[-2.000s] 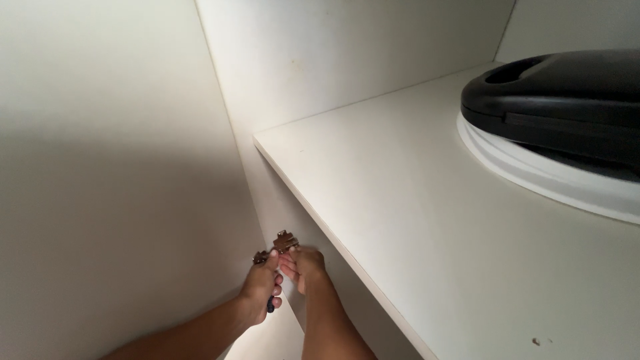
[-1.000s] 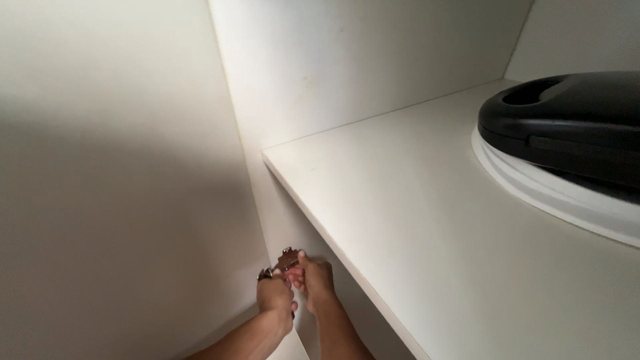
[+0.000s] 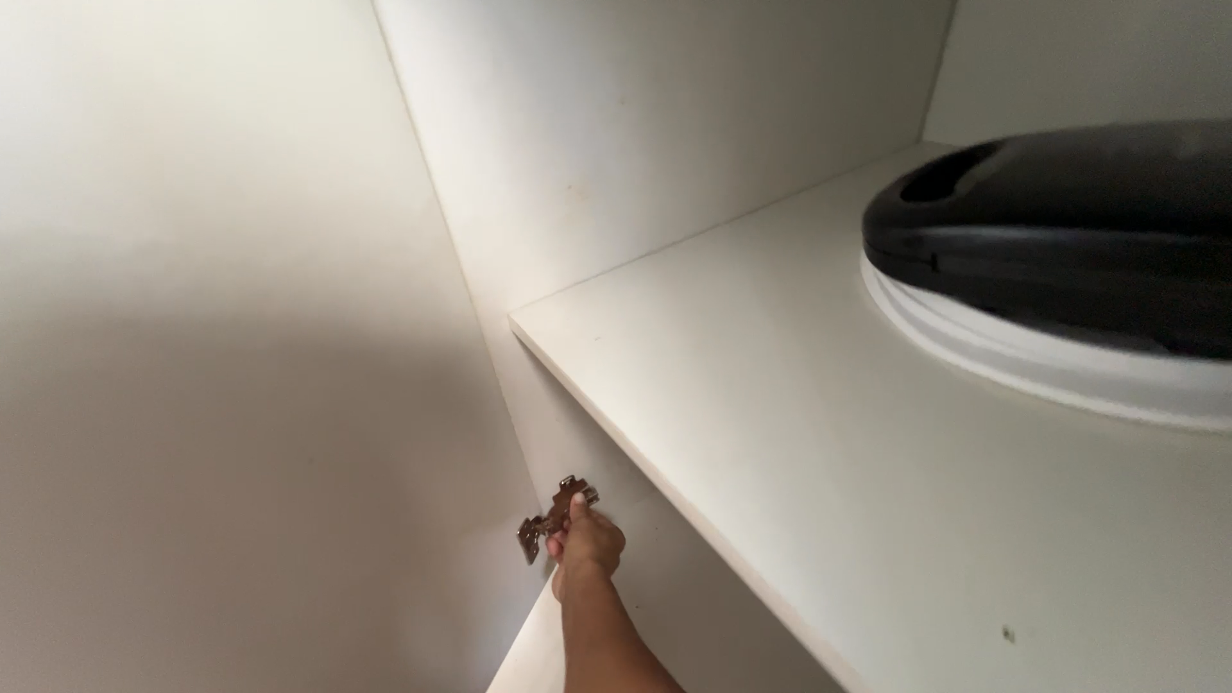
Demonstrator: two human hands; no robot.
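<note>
My right hand [image 3: 589,547] reaches in from the bottom of the head view, below the front edge of the shelf, with its fingers on a metal cabinet hinge [image 3: 568,502]. Its thumb rests on the hinge's arm. The hinge's cup end lies at the left, against or close to the white door panel [image 3: 289,385], and the arm end is near the cabinet's side wall [image 3: 553,423]. The fingers behind the hinge are partly hidden. My left hand is out of view.
A white shelf [image 3: 770,414] juts out at the right, its front edge close to my right forearm. On it stands a black appliance with a handle opening [image 3: 1068,241], resting on a white round object [image 3: 1011,361]. Another white panel edge [image 3: 534,626] shows below the hinge.
My left hand, earlier at the hinge beside my right hand, has gone out of view. My right hand is still at the hinge.
</note>
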